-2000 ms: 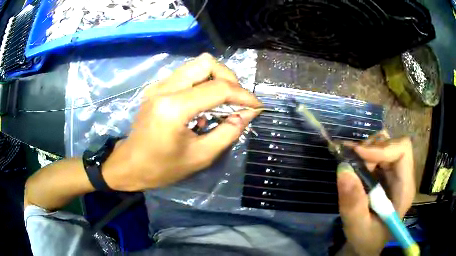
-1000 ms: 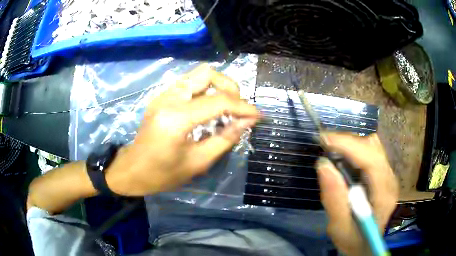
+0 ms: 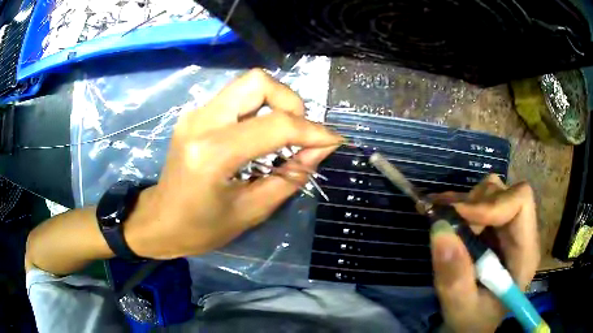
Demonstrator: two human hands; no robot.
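Observation:
My left hand [image 3: 227, 162] holds a bunch of small white components [image 3: 266, 162] with thin leads in its curled fingers. Its thumb and index fingertips meet over the left ends of the black PCB strips [image 3: 383, 221], which lie side by side. Fine solder wire [image 3: 123, 138] trails left from the hand across the clear bag. My right hand [image 3: 484, 247] holds the soldering iron [image 3: 497, 276] like a pen. The iron's tip is over an upper strip, just right of the left fingertips; contact is unclear. What the left fingertips pinch is too small to tell.
The clear plastic bag [image 3: 130, 172] lies under my left hand. A blue tray [image 3: 130, 47] heaped with white pieces is at upper left. A big black box [image 3: 416, 39] stands behind the strips, with a round yellowish can [image 3: 553, 104] at its right. The brown board [image 3: 390, 88] lies beneath the strips.
The iron's tip moved off the strips' upper edge and came down close to the left fingertips. The left hand stayed nearly in place. The whole view shifted slightly.

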